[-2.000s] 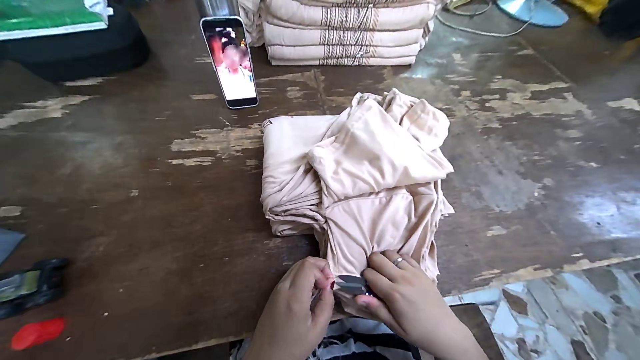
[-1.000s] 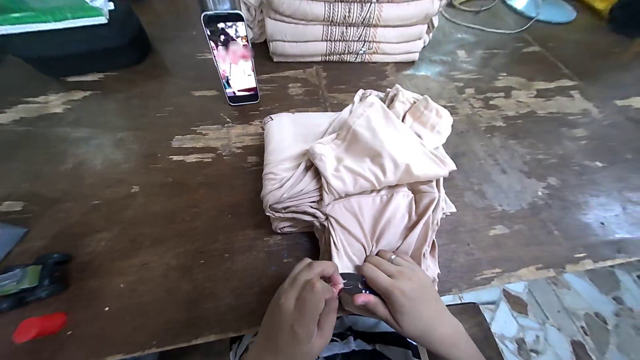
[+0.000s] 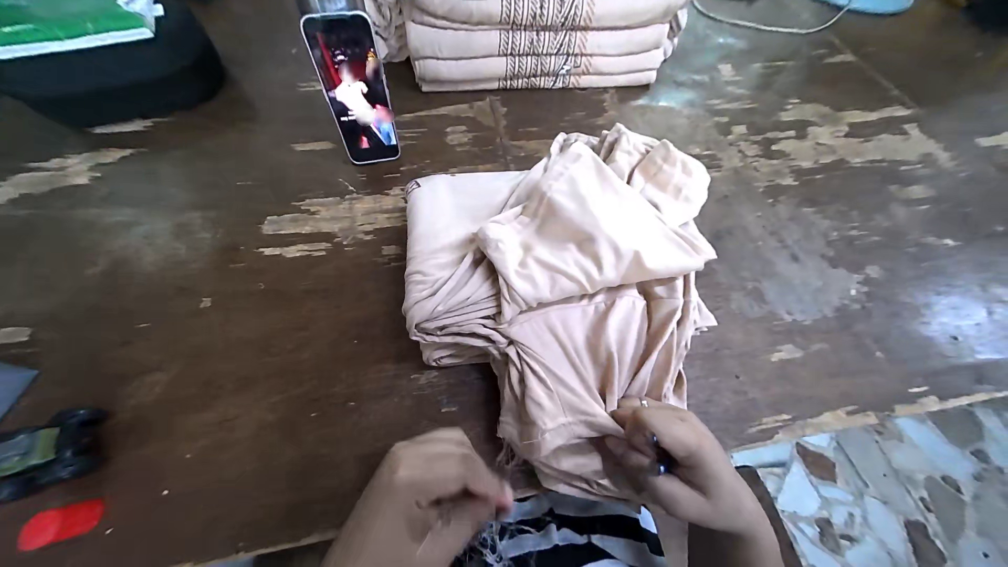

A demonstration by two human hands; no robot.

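Note:
A crumpled beige cloth (image 3: pixel 583 236) lies over folded beige fabric (image 3: pixel 457 205) on the worn wooden table, its lower end hanging over the near edge. My right hand (image 3: pixel 669 457) pinches that lower end and also holds a small dark tool (image 3: pixel 660 457), mostly hidden by the fingers. Just left of the cloth's frayed edge is my left hand (image 3: pixel 441 488), blurred, with thumb and fingertips together; whether they grip a thread cannot be told. Loose pale threads (image 3: pixel 492 543) lie below it, over black-and-white striped fabric (image 3: pixel 583 531).
A phone (image 3: pixel 354 87) stands upright behind the cloth, beside a stack of folded patterned textiles (image 3: pixel 543 47). A toy vehicle (image 3: pixel 47 453) and a red flat piece (image 3: pixel 61 525) are at the left. A dark rounded object (image 3: pixel 157 71) bears a green packet (image 3: pixel 71 27). Stone-patterned floor (image 3: pixel 890 488) shows at right.
My left hand has moved away from my right hand, toward the left and down. The dark tool, more exposed between the hands before, is now mostly covered by my right hand.

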